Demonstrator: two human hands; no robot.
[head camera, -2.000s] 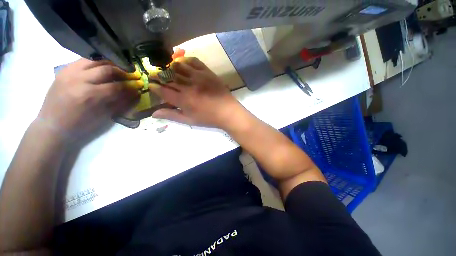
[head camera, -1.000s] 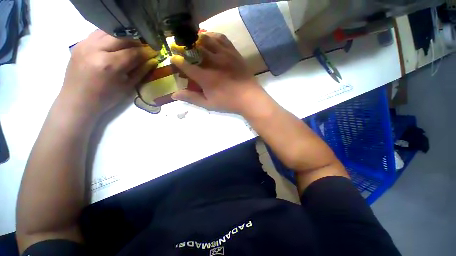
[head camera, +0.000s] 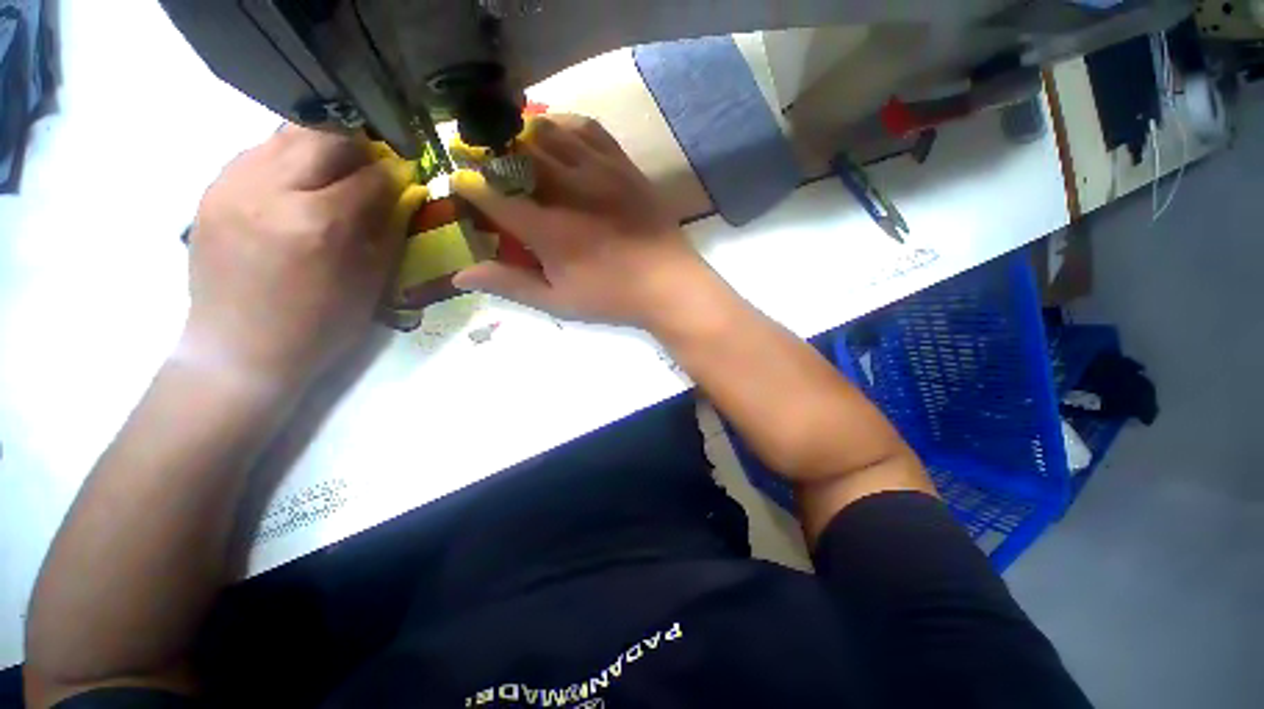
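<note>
My left hand (head camera: 298, 243) is at the needle with its fingertips pinched on a small fabric piece (head camera: 441, 184), which looks whitish to yellow-green under the lamp. My right hand (head camera: 589, 229) is on the other side of the needle, its thumb and forefinger on the same piece. The fingers hide most of the piece. The sewing machine head (head camera: 416, 56) stands over both hands, with a round knurled knob (head camera: 510, 169) beside the right fingers. A small dark rounded edge (head camera: 405, 319) shows below my left hand.
A blue-grey denim strip (head camera: 714, 132) lies under the machine arm. Dark snips (head camera: 871, 197) and a red-handled tool (head camera: 929, 114) lie to its right. Dark cut pieces (head camera: 21, 83) are at the upper left. A blue plastic basket (head camera: 957, 395) stands below the table's right edge.
The view has shifted back and forth slightly. The dark looped edge below my left hand, larger before, is now mostly covered by the hand. Both hands stay at the needle.
</note>
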